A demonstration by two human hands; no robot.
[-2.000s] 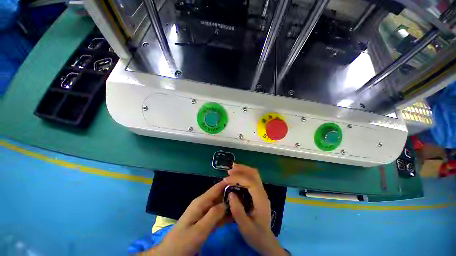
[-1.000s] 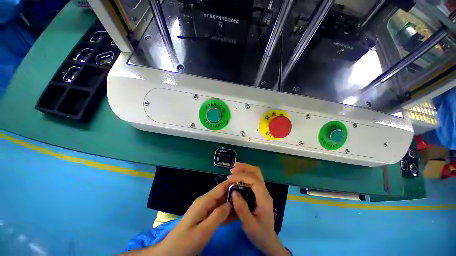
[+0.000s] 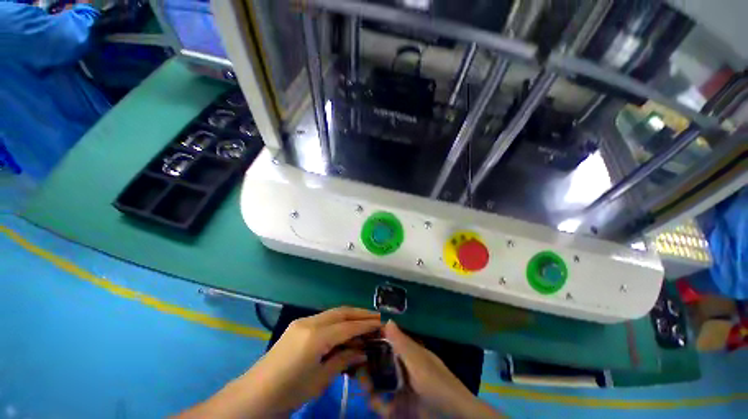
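Note:
My left hand (image 3: 316,353) and my right hand (image 3: 422,372) are together over the black pad (image 3: 459,360) at the bench edge. Between them is a dark watch part (image 3: 383,365) with a silver rim, held upright and tilted. My right fingers hold it; my left fingers touch its left side around something dark, blurred and partly hidden. A second silver-rimmed watch case (image 3: 390,299) lies on the green bench just beyond my fingertips.
The white press machine (image 3: 328,221) stands ahead, with two green buttons (image 3: 382,234) and a red stop button (image 3: 472,254). A black blister tray (image 3: 176,204) with silver-rimmed parts lies left. Another tray (image 3: 668,322) lies far right. A person in blue (image 3: 41,90) is at upper left.
The view has shifted, showing more of the machine and left side. My left hand has opened its grip to the side of the part, and the held part has turned more upright.

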